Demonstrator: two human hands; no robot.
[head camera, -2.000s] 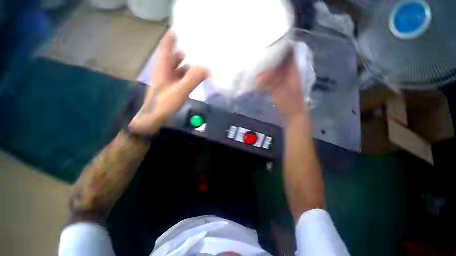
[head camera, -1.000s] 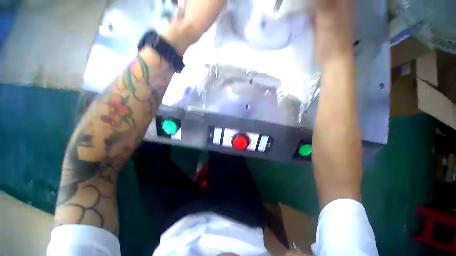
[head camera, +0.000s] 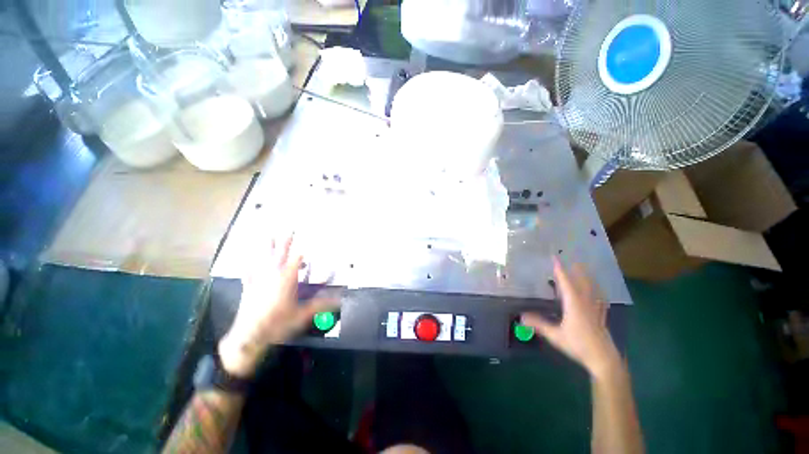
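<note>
A white housing (head camera: 446, 120) sits on the silver machine plate (head camera: 568, 213), toward its back; its outline is washed out by glare. Crinkled plastic film (head camera: 486, 232) lies in front of it. My left hand (head camera: 282, 301) is at the front left corner, fingers spread, thumb at the left green button (head camera: 325, 321). My right hand (head camera: 575, 317) is at the front right corner, fingers spread, thumb at the right green button (head camera: 523, 331). Both hands hold nothing. I cannot tell if the buttons are pressed down. A red button (head camera: 427, 328) is between them.
White bowl-shaped parts with clear covers (head camera: 217, 131) stand on cardboard (head camera: 133, 217) at the left. A fan (head camera: 634, 55) with a blue centre is at the right rear. An open carton (head camera: 723, 208) is below it. A large clear and white part (head camera: 461, 31) is behind the plate.
The white housing, earlier held in both hands, now rests on the plate, let go. Both hands have drawn back to the front panel buttons.
</note>
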